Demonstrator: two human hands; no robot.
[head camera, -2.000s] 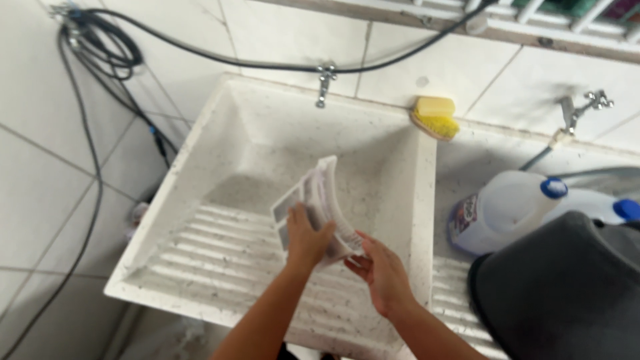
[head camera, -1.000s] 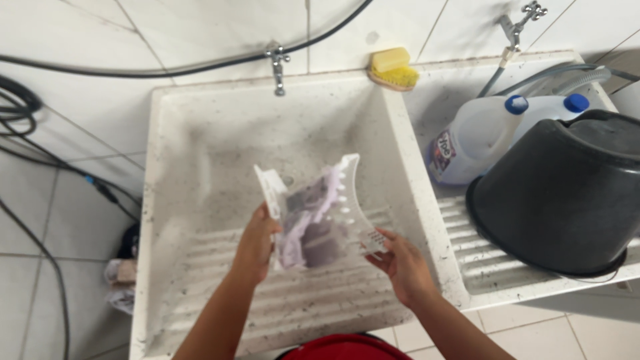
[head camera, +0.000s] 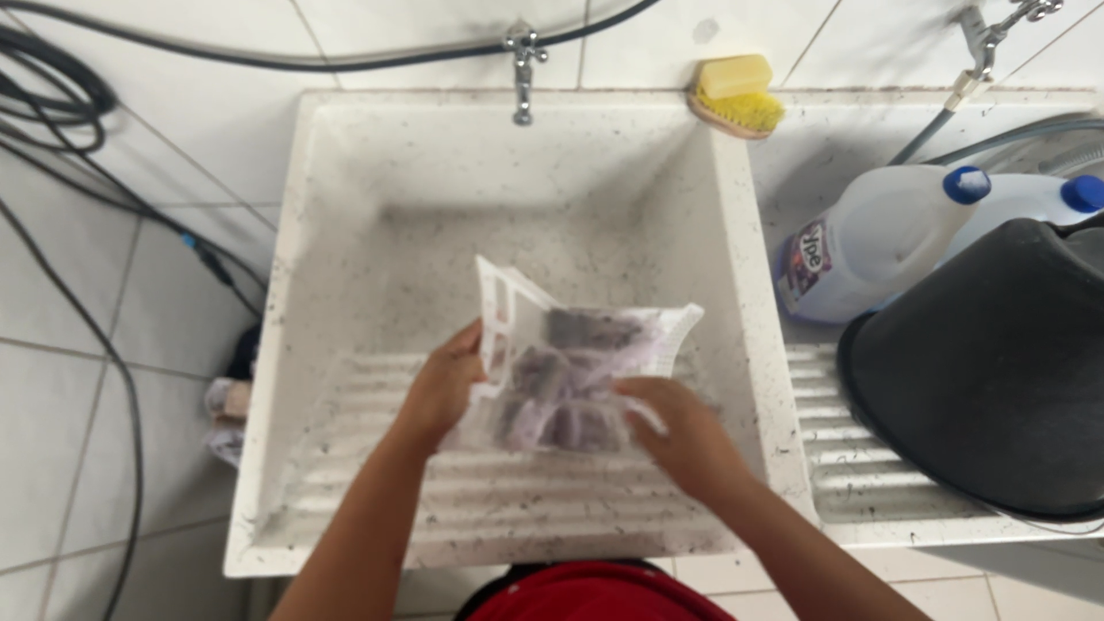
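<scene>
A white plastic frame-like holder (head camera: 498, 332), blurred, with greyish-purple material (head camera: 569, 379) inside it, is held over the ribbed part of a speckled white laundry sink (head camera: 750, 345). My left hand (head camera: 448, 379) grips its left side wall, the fingertips partly hidden behind it. My right hand (head camera: 677, 431) is at its lower right, thumb and fingers apart; whether it touches the holder or the material is blurred. What exactly the material is cannot be told.
A metal tap (head camera: 523, 78) is above the basin. A yellow soap bar (head camera: 735, 76) rests on a yellow-bristled brush (head camera: 742, 112) at the rim. Right are plastic jugs (head camera: 871, 233), a black bucket (head camera: 992, 362) and another tap (head camera: 983, 47). A black hose (head camera: 259, 60) runs along the left wall.
The holder has turned and tilted so its purple-grey inside faces up more. My right hand has moved from its right outer end to its lower right. The view has shifted.
</scene>
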